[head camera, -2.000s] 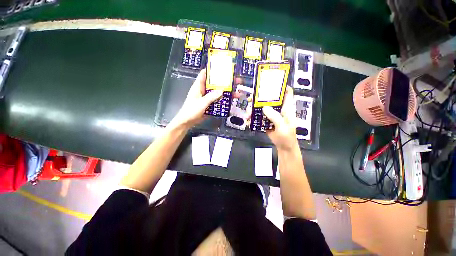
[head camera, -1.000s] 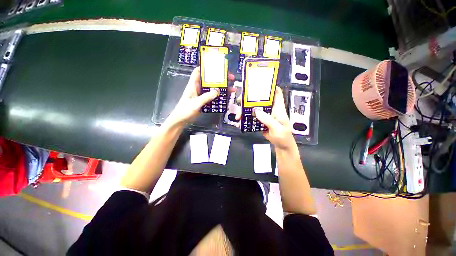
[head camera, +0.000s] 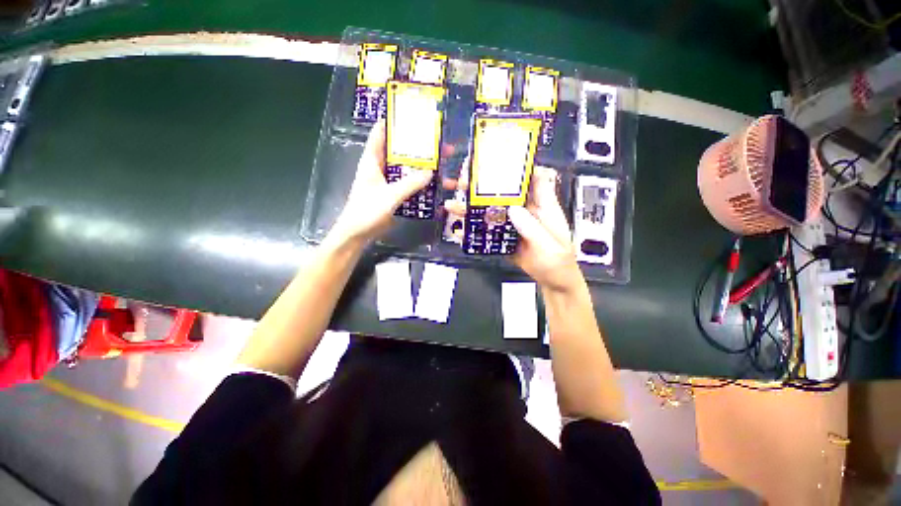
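Observation:
My left hand (head camera: 380, 198) holds a keypad phone (head camera: 414, 128) with a yellow frame and lit white screen, thumb at the top of its keypad. My right hand (head camera: 543, 232) holds a second lit phone (head camera: 503, 163), thumb on its keypad. Both are held above a clear blister tray (head camera: 331, 203). In the tray's back row several lit yellow-framed phones (head camera: 377, 67) lie in slots. At its right are white pieces with dark ovals (head camera: 597, 124), (head camera: 596, 219). Another such piece is mostly hidden between my hands.
Small white rectangles (head camera: 436, 293) lie along the bench's near edge. At right are a pink fan (head camera: 743, 183) with a dark rectangle on it, red-handled pieces (head camera: 729, 282), cables and a white power strip (head camera: 819, 331). A person in red (head camera: 25, 331) is at left.
Both held phones have moved slightly left and up. The right phone's tilt has changed a little, and my right thumb has moved at the top of its keypad. Both phones remain held and lit.

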